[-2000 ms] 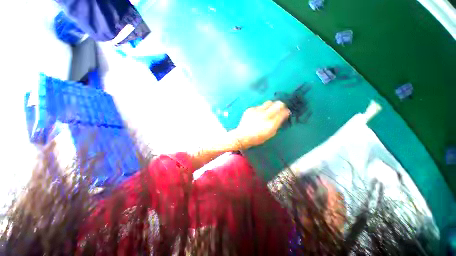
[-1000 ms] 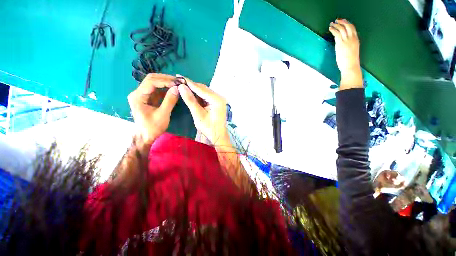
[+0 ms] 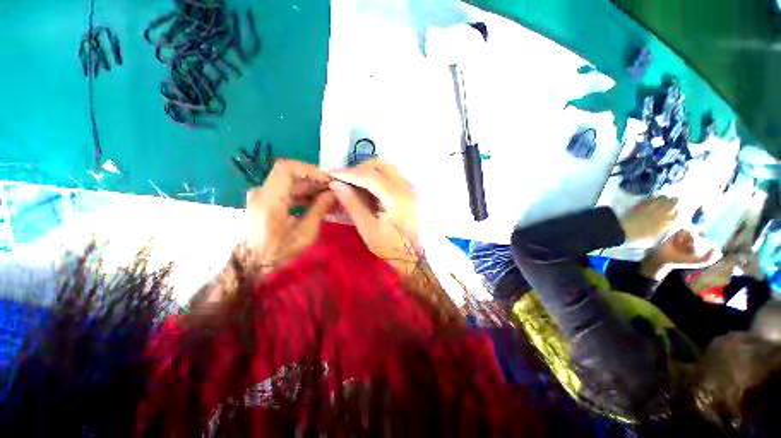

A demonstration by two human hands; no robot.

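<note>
My left hand (image 3: 291,210) and my right hand (image 3: 377,205) meet at the fingertips over the near edge of the work surface. They pinch a small dark piece between them, mostly hidden by the fingers. A padlock (image 3: 363,151) with a dark loop on top lies on the white sheet (image 3: 390,94) just beyond my right hand. A tangled heap of black shackles (image 3: 195,60) lies on the green surface (image 3: 283,85) at the upper left. A few dark shackles (image 3: 254,160) lie just beyond my left hand.
A hammer (image 3: 473,175) with a white head lies right of my hands. A small shackle group (image 3: 100,50) lies far left. A neighbouring worker's sleeved arm (image 3: 574,257) and hands are at right, near a heap of dark pieces (image 3: 659,141). A dark green belt (image 3: 728,51) runs at upper right.
The view has shifted right, so the heap and hammer appear further left and higher. The neighbour's arm has drawn back from the belt. My hands remain together; the padlock beyond my right hand now shows.
</note>
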